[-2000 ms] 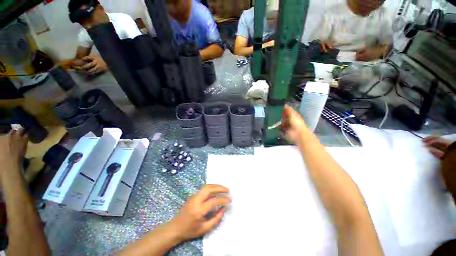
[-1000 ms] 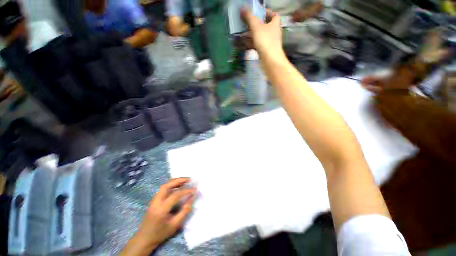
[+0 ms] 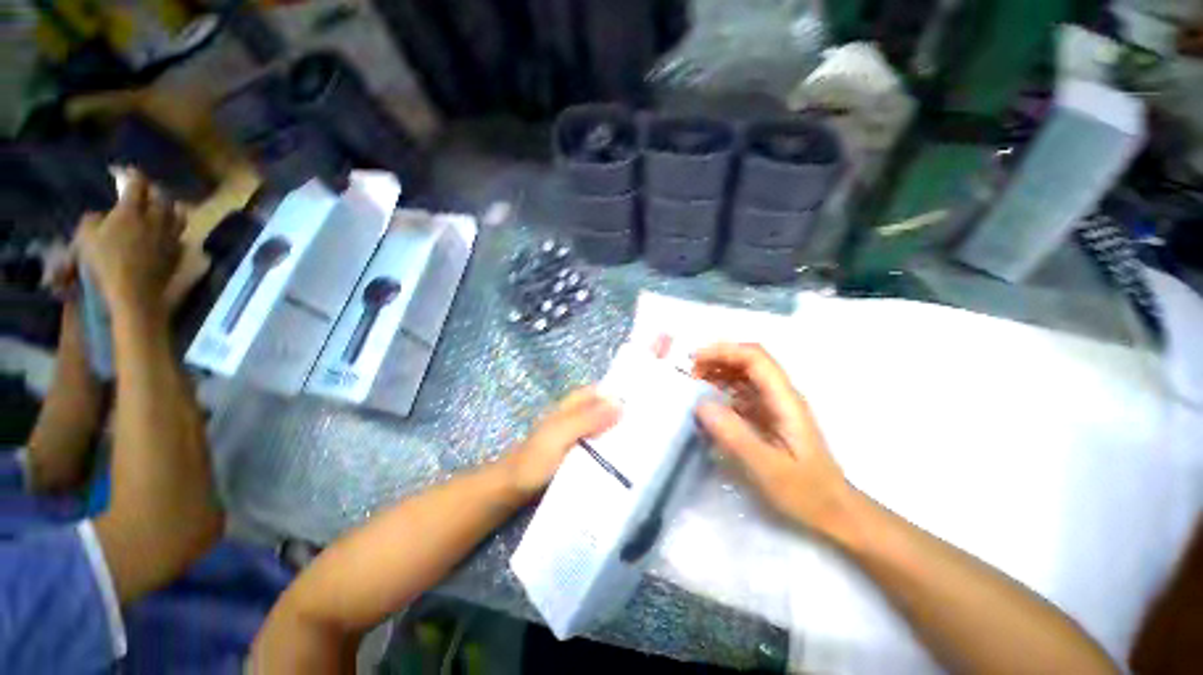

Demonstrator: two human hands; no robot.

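Note:
A pale retail carton (image 3: 594,508) with a dark appliance printed on one side is held tilted above the bench, in front of me. My left hand (image 3: 570,442) grips its left side near the upper end. My right hand (image 3: 772,435) is at its upper right, fingers bent around the open end, where flaps show, blurred. The inside of the carton is hidden. Two more printed cartons (image 3: 257,297) (image 3: 376,317) lie side by side on the bench at the left, flaps up.
Stacked dark housings (image 3: 683,191) stand in three columns at the back. Small black parts with white tips (image 3: 549,286) lie loose. White sheets (image 3: 976,448) cover the right. A white box (image 3: 1055,178) stands back right by the green upright. A neighbour's arms (image 3: 152,382) are at left.
My right hand has come back from the far side, and both hands now hold a carton. The view has swung left and down. The neighbour's arms at left show more fully.

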